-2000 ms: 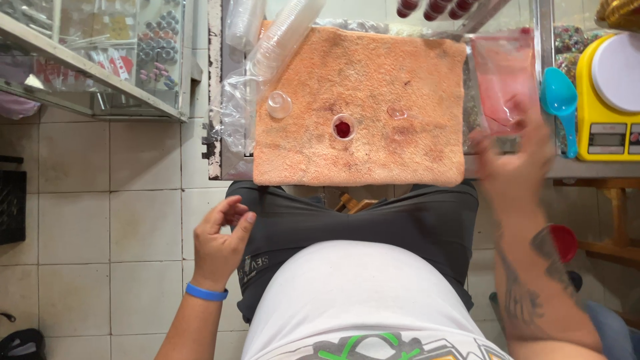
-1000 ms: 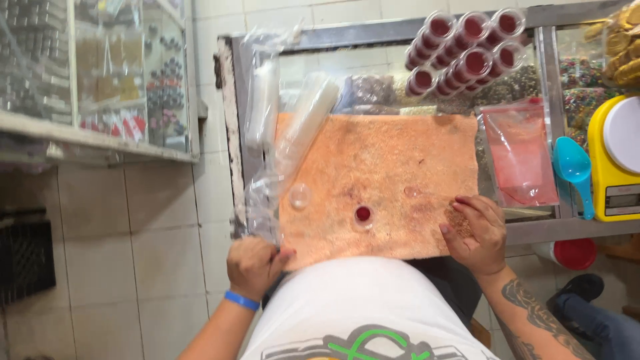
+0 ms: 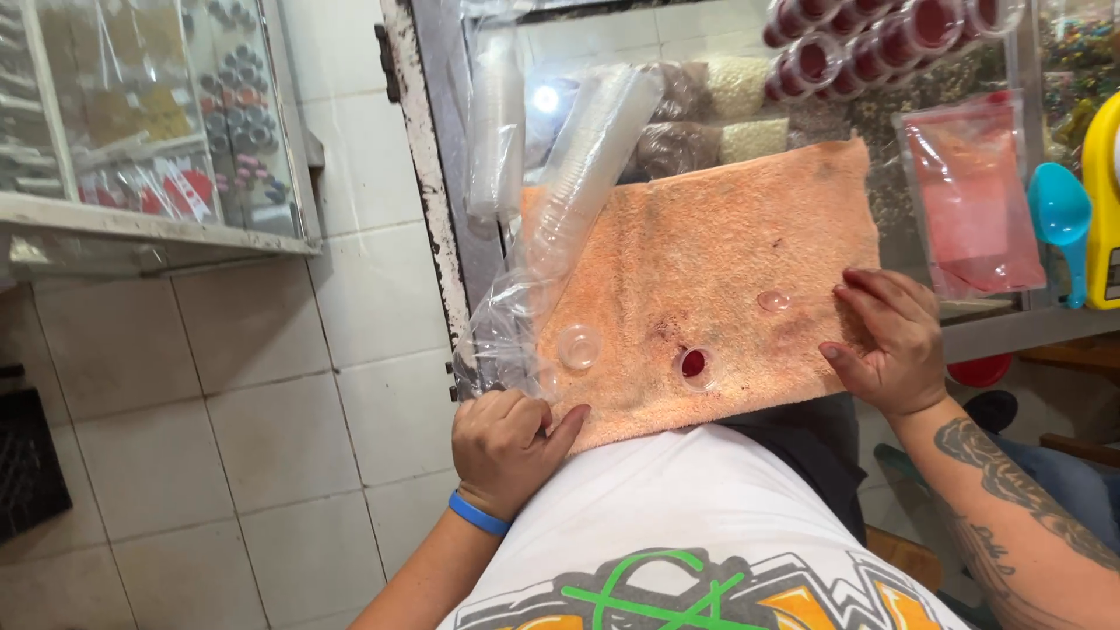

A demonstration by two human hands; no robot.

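An orange terry towel (image 3: 700,254) lies on the glass counter in front of me. My left hand (image 3: 516,437) rests at its lower left corner, fingers curled, beside crumpled clear plastic. At the towel's right edge is my right hand (image 3: 888,337), fingers apart and holding nothing. Between the hands stands a small clear cup with dark red content (image 3: 694,363). An empty-looking clear cup (image 3: 578,347) sits to its left, and a clear round lid (image 3: 773,301) lies to its upper right. Bagged, nested clear cups (image 3: 595,157) lie across the towel's upper left.
Stacked cups of dark red content (image 3: 875,44) stand at the back right. A clear pouch of pink powder (image 3: 971,201), a turquoise scoop (image 3: 1060,206) and a yellow scale (image 3: 1104,201) are at the right. A glass display case (image 3: 157,232) is at the upper left.
Both hands have come to the towel's edges; two seconds ago the left was in the air over my lap and the right near the pink pouch. The view has shifted.
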